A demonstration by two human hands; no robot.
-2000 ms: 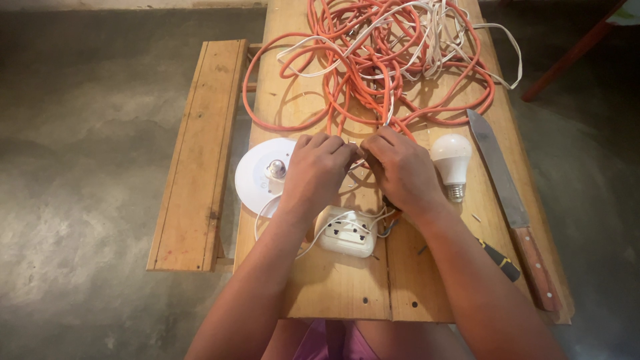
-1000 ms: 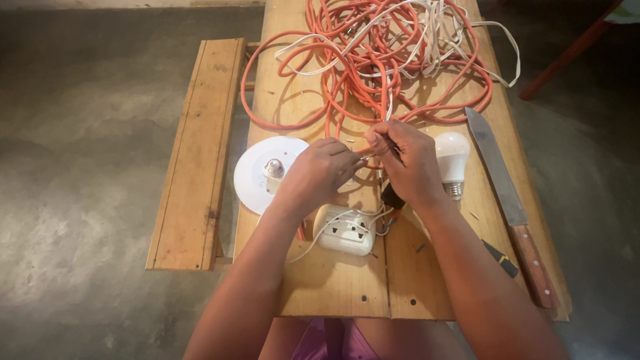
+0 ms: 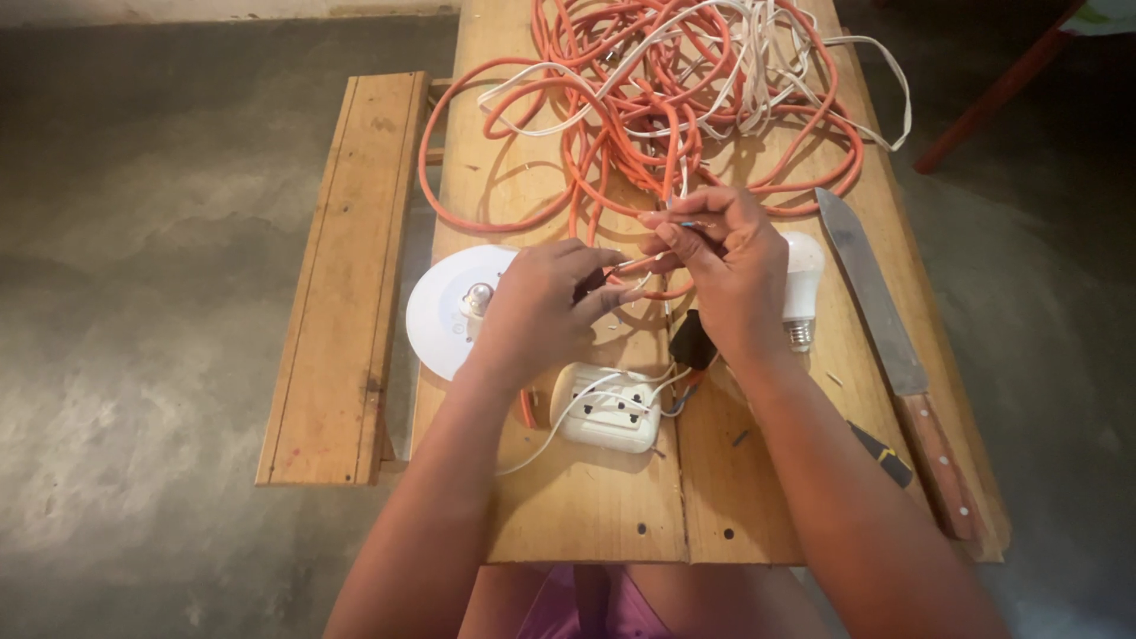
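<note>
My left hand (image 3: 568,293) pinches thin wire ends between thumb and fingers, over the middle of the wooden table. Close beside it, my right hand (image 3: 728,257) holds the stripped end of an orange cable, with a thin blue wire at its fingertips. A tangle of orange cable (image 3: 657,133) and white cord (image 3: 759,67) lies beyond both hands. Left of my left hand sits a round white lamp fitting (image 3: 435,311), partly covered by it. Below the hands is a white socket block (image 3: 612,426) with thin wires over it. A black plastic piece (image 3: 691,342) lies near my right wrist.
A white LED bulb (image 3: 802,280) lies right of my right hand. Farther right are a large knife with a wooden handle (image 3: 941,466) and a black and yellow tool (image 3: 879,453), partly hidden by my forearm. A wooden bench (image 3: 346,284) stands left of the table (image 3: 577,524).
My right hand has risen slightly and its fingers are more spread than a second ago. The hands, close together two seconds ago, now show a small gap with wires between them.
</note>
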